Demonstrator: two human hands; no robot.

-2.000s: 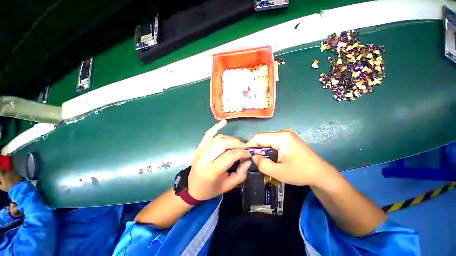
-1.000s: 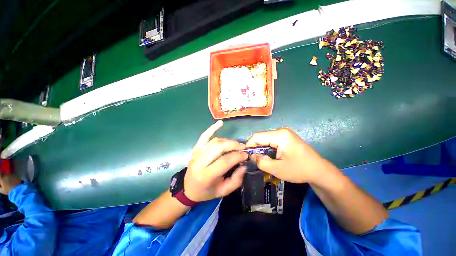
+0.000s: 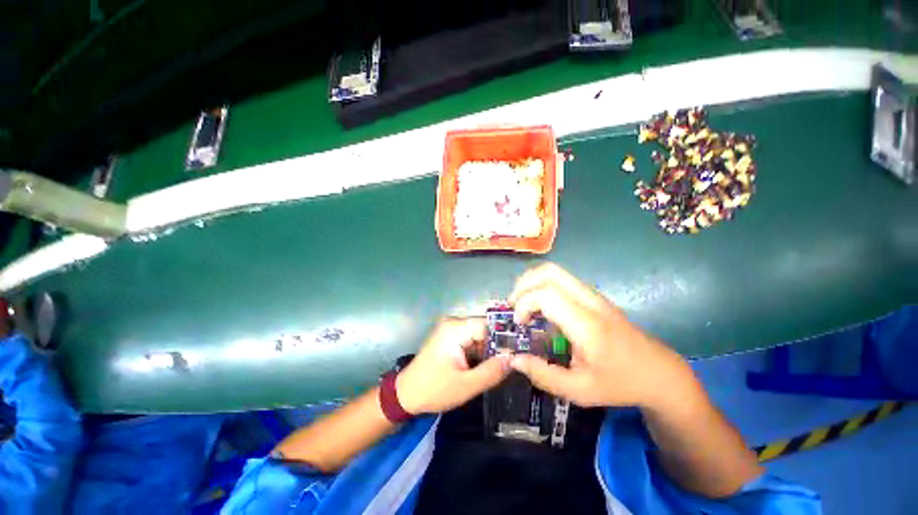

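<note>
A phone unit point(image 3: 523, 402) is held at the bench edge in front of me, its circuit board end pointing away from me. A green spot shows at its upper right. My left hand point(image 3: 443, 367) grips the unit's left side, thumb on its face. My right hand point(image 3: 584, 342) is on the unit's right side, thumb on its face and fingers curled over the top end. Whether a small part is between my fingers is hidden. The orange parts bin point(image 3: 499, 243) with small pale pieces sits ahead of the phone.
A heap of small gold and dark flex parts point(image 3: 700, 176) lies right of the bin. Another phone unit point(image 3: 894, 123) lies at the far right. A white rail point(image 3: 403, 153) borders the belt, which carries spaced units and a black tray point(image 3: 453, 70). A blue-sleeved person point(image 3: 40, 412) is at left.
My left hand's raised index finger has come down and the hand has lowered. The unit's board end, with the green spot, is more exposed. The view has shifted, and bin and heap appear lower.
</note>
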